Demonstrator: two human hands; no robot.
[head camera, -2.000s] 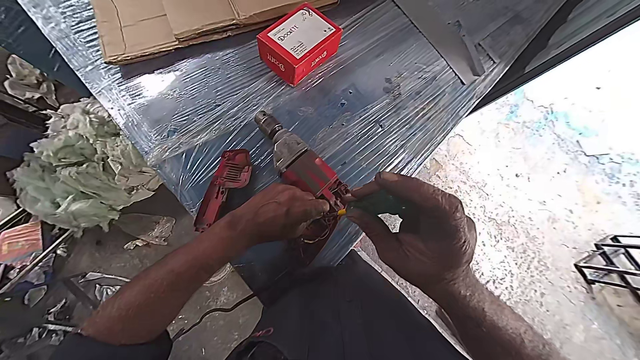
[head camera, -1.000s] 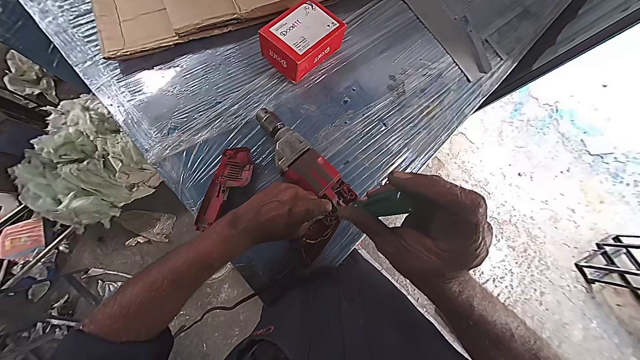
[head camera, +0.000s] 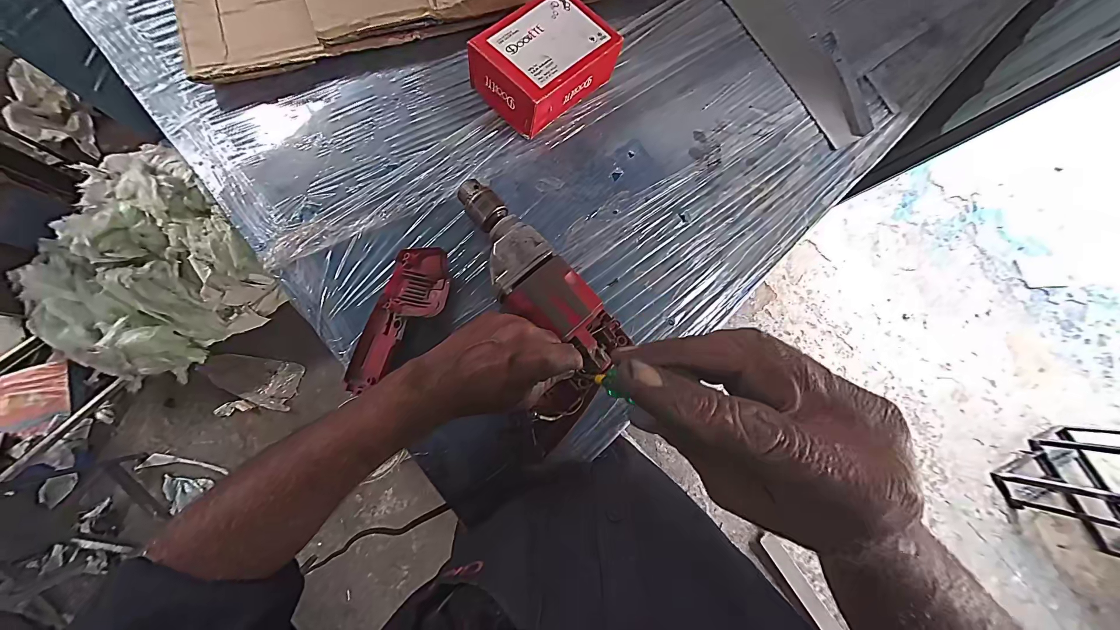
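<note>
A red power drill (head camera: 556, 293) lies on the plastic-wrapped table with its metal chuck pointing up and left. Its rear housing is off, so inner parts and wires show. My left hand (head camera: 494, 363) is closed at the exposed rear end; whether its fingertips pinch a wire or the housing is hidden. My right hand (head camera: 770, 420) holds a green-handled tool (head camera: 618, 385), mostly covered by the fingers, with a yellow part at the drill's open end. Left of the drill lies the detached red handle cover (head camera: 398, 315).
A red cardboard box (head camera: 542, 66) and flattened cardboard (head camera: 254, 39) lie at the table's far side, near a grey metal strip (head camera: 809, 83). Crumpled plastic wrap (head camera: 149, 262) is heaped at left. A dark cable (head camera: 385, 530) hangs below; a black metal frame (head camera: 1063, 481) stands at right.
The green handle showed more between my right fingers earlier; now that hand covers most of it. My left hand stays at the drill's rear end, and the drill lies where it was.
</note>
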